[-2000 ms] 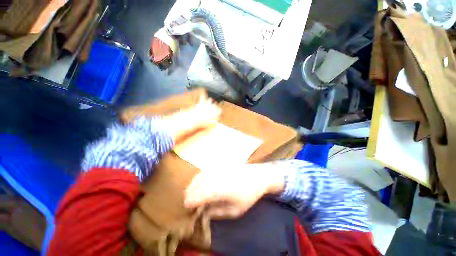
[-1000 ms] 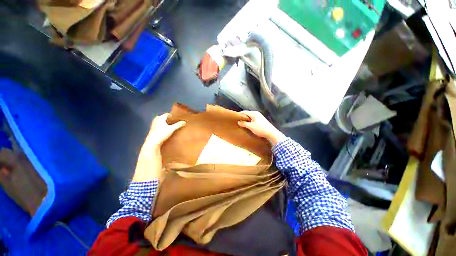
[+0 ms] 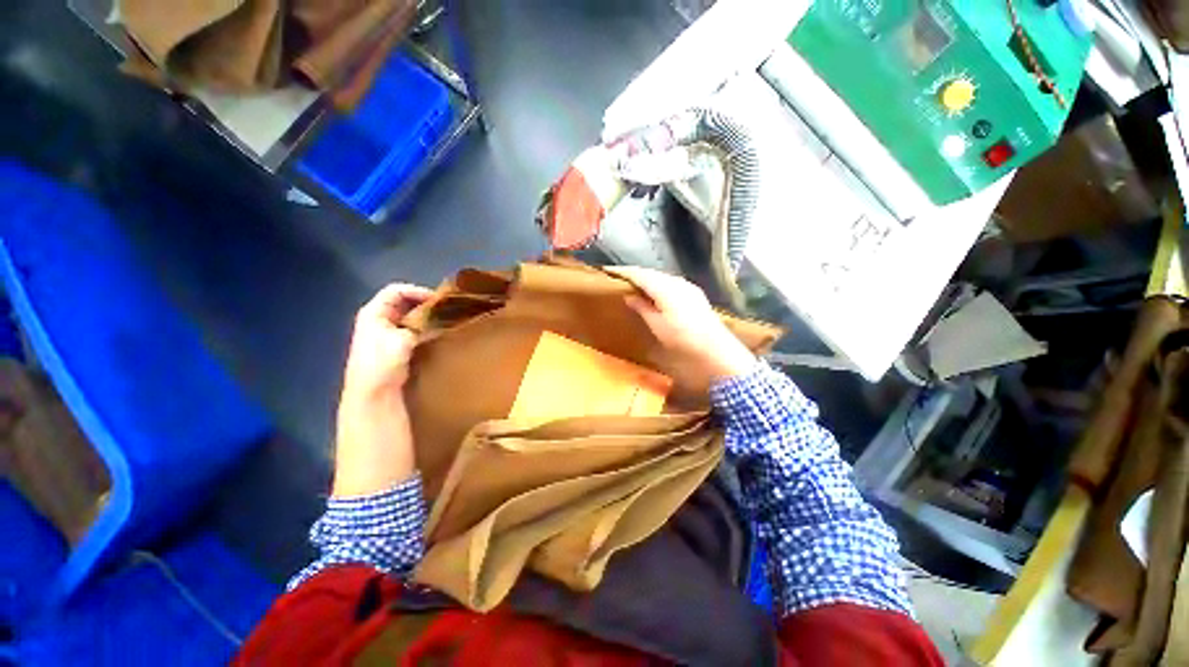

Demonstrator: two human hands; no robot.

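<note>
A floppy tan-brown bag body (image 3: 456, 378) lies over my aproned lap, with several loose folds hanging toward me. An orange zip pocket panel (image 3: 580, 381) shows on its middle. My left hand (image 3: 382, 345) grips its far left edge, where the leather is bunched and folded. My right hand (image 3: 685, 319) holds its far right edge, with the fingertips pressed on the brown leather. A corner of the piece sticks out past my right hand.
A green control box (image 3: 932, 91) stands on the white bench (image 3: 835, 248), beside a ribbed hose bundle (image 3: 737, 170). Blue bins (image 3: 131, 352) are at left. Brown parts (image 3: 209, 46) lie top left and on the yellow-edged table (image 3: 1043, 586) at right.
The far edge of the bag body has become more folded and bunched between my hands. The pocket panel now looks orange, not white. The green box shows more fully as the view shifted.
</note>
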